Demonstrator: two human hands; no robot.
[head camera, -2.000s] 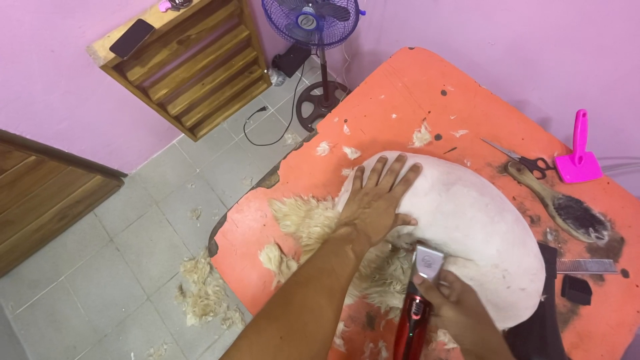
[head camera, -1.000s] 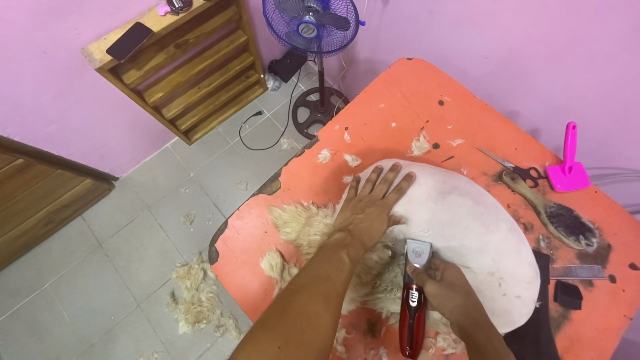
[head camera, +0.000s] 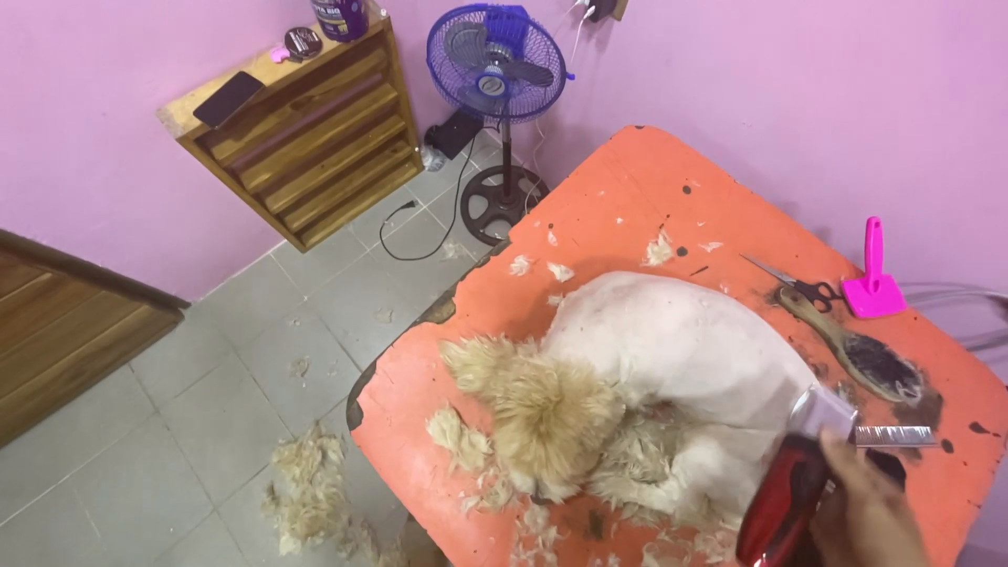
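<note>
A dog (head camera: 677, 339) lies curled on the orange table (head camera: 646, 173); its body is clipped short, while the head (head camera: 551, 409) keeps long, fluffy tan fur. My right hand (head camera: 862, 504), blurred, grips a red hair clipper (head camera: 780, 496) with a silver head, above the dog's rear at the lower right. Loose tufts of cut fur (head camera: 457, 437) lie beside the dog's head. My left hand is out of view.
Scissors (head camera: 795, 285), a pink slicker brush (head camera: 874, 295), a wooden-handled brush (head camera: 850, 350) and a metal comb (head camera: 894, 435) lie along the table's right side. A standing fan (head camera: 496, 79) and slatted wooden unit (head camera: 315, 150) are beyond. Fur (head camera: 311, 488) litters the tiled floor.
My left hand has left the dog's back and gone from view, uncovering the head. My right hand has moved right with the clipper, away from the dog's middle.
</note>
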